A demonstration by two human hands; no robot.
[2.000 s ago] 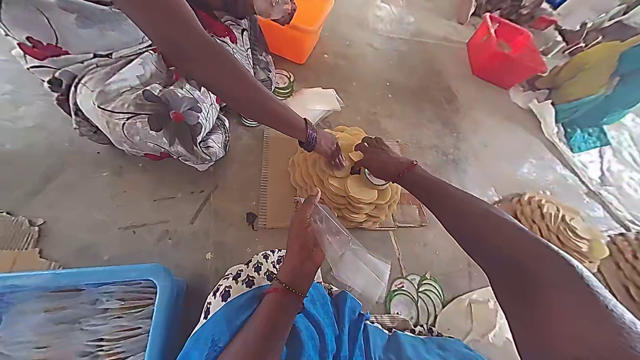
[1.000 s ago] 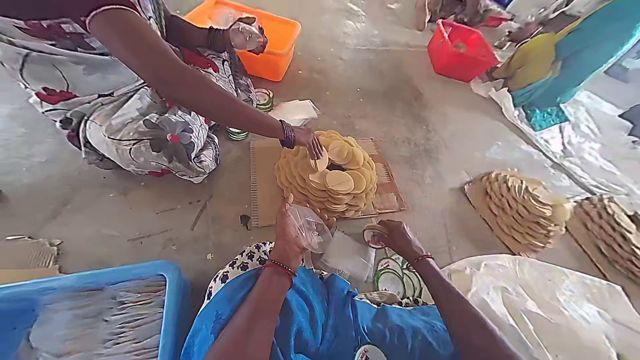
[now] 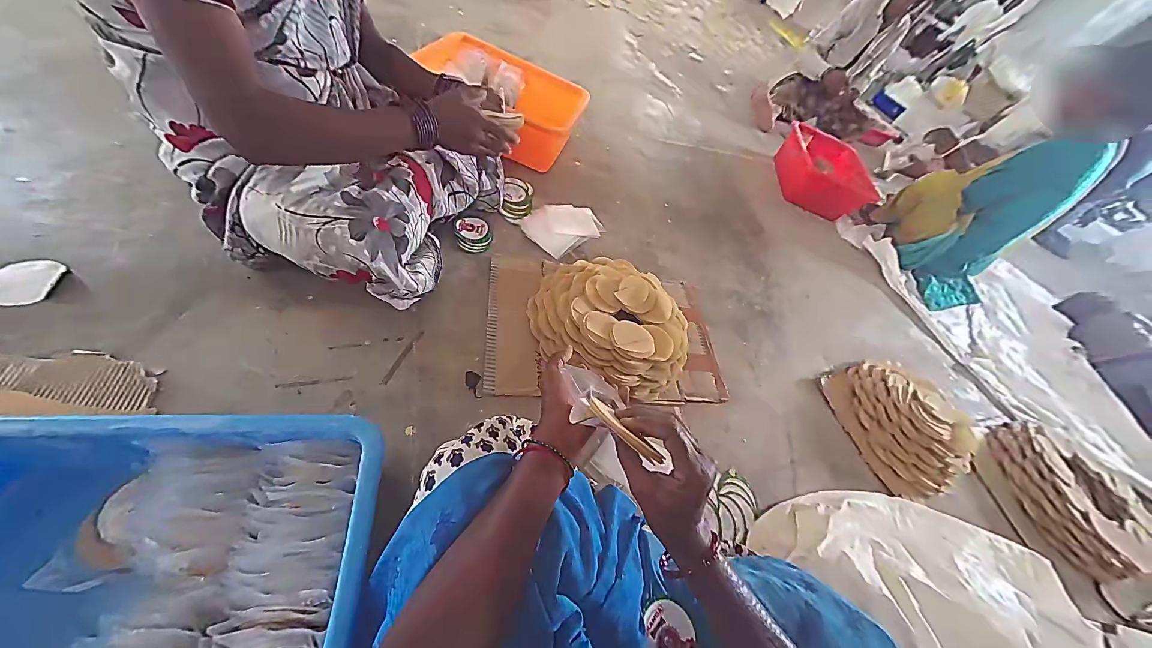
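Observation:
My left hand [image 3: 560, 409] holds a clear plastic bag [image 3: 589, 389] near the front edge of the round pile of thin tan discs [image 3: 612, 319]. That pile rests on a flat cardboard sheet [image 3: 510, 315]. Just right of the bag, my right hand [image 3: 670, 463] grips a small stack of tan discs [image 3: 627, 434], tilted, with its upper end at the bag's mouth. Whether the stack is inside the bag is hard to tell. Round printed labels [image 3: 733, 504] lie beside my right wrist, partly hidden by it. Another round label [image 3: 669, 623] lies on the blue cloth of my lap.
A blue tray [image 3: 367, 486] of filled clear bags stands at left. Across from me a co-worker's hands hold discs beside an orange basket [image 3: 562, 99]. Label stacks [image 3: 472, 232] and clear bags [image 3: 562, 227] lie nearby. More disc piles [image 3: 900, 427] and a red basket [image 3: 819, 171] are at right.
My right hand has come from the pile, past the labels, to the bag, now with a disc stack. The co-worker's hand has left the pile and moved back toward the orange basket.

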